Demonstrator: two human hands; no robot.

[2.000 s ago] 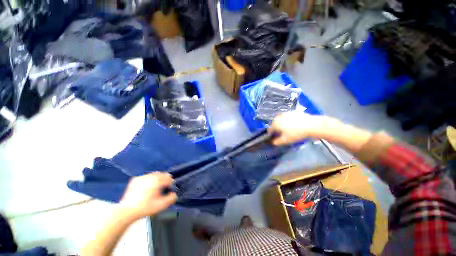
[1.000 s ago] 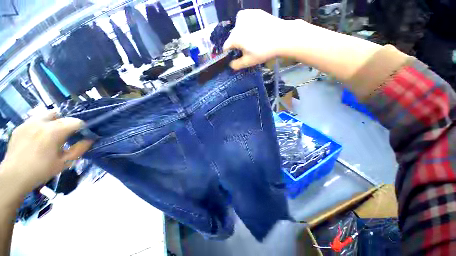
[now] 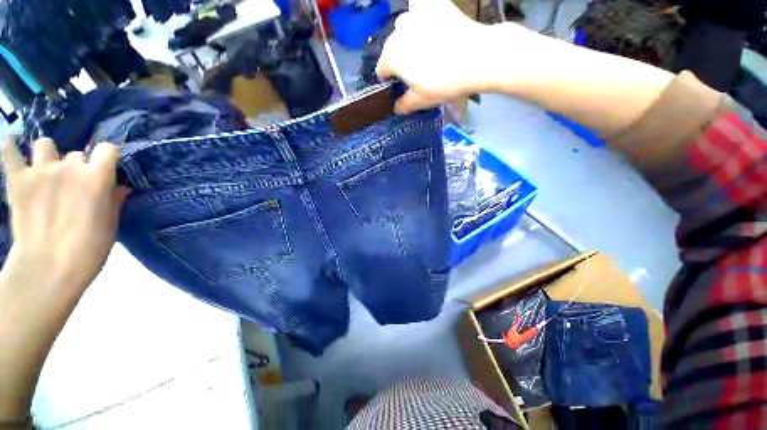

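Observation:
A pair of blue denim jeans (image 3: 311,210) hangs open in the air with its back pockets towards me and a brown patch on the waistband. My left hand (image 3: 63,201) grips the waistband at its left end. My right hand (image 3: 437,63) grips it at its right end, near the patch. The legs hang down past the edge of the white table (image 3: 160,361); their lower ends look folded back or foreshortened.
An open cardboard carton (image 3: 492,361) at lower right holds folded jeans (image 3: 597,353), a dark plastic-wrapped item and a red-orange tool (image 3: 521,336). A blue crate (image 3: 505,222) with bagged items stands on the grey floor behind the jeans. Dark garments lie in a heap at back left.
The jeans were low and bunched between my hands, then were lifted and spread. Since the last earlier frame, my left hand has risen slightly, levelling the waistband, and the view has tilted down.

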